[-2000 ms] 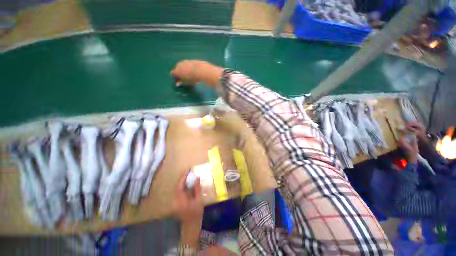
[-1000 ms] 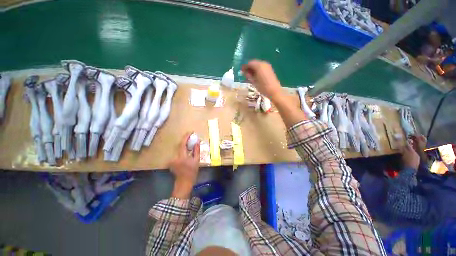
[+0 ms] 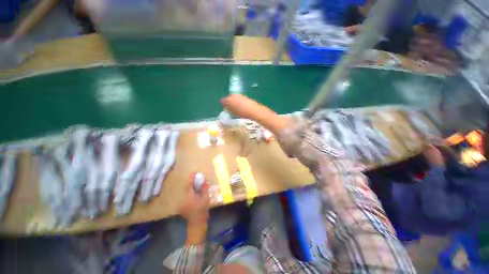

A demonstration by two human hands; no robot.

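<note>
My left hand (image 3: 195, 199) is at the bench's front edge, left of the two yellow strips (image 3: 221, 176), closed around a small white rounded thing (image 3: 199, 181), perhaps a glue bottle. My right hand (image 3: 241, 106) reaches over the near side of the green belt, behind the bench; it is blurred and I cannot tell whether it holds anything. A small pale piece (image 3: 235, 177) lies between the strips. Pale grey moulded housings (image 3: 140, 166) lie in a row on the left, and more housings (image 3: 351, 134) lie on the right.
The green belt (image 3: 161, 92) runs behind the bench (image 3: 279, 170). A white bottle (image 3: 226, 118), a yellow-topped bottle (image 3: 213, 132) and a grey-white cluster (image 3: 257, 130) stand at the back edge. A grey pole (image 3: 348, 61) slants at the right. A blue crate (image 3: 316, 52) is beyond; a person's hand (image 3: 433, 155) is at right.
The view swung down, then back up. My right hand stays over the belt, its fingers now more blurred. My left hand keeps the white thing beside the strips.
</note>
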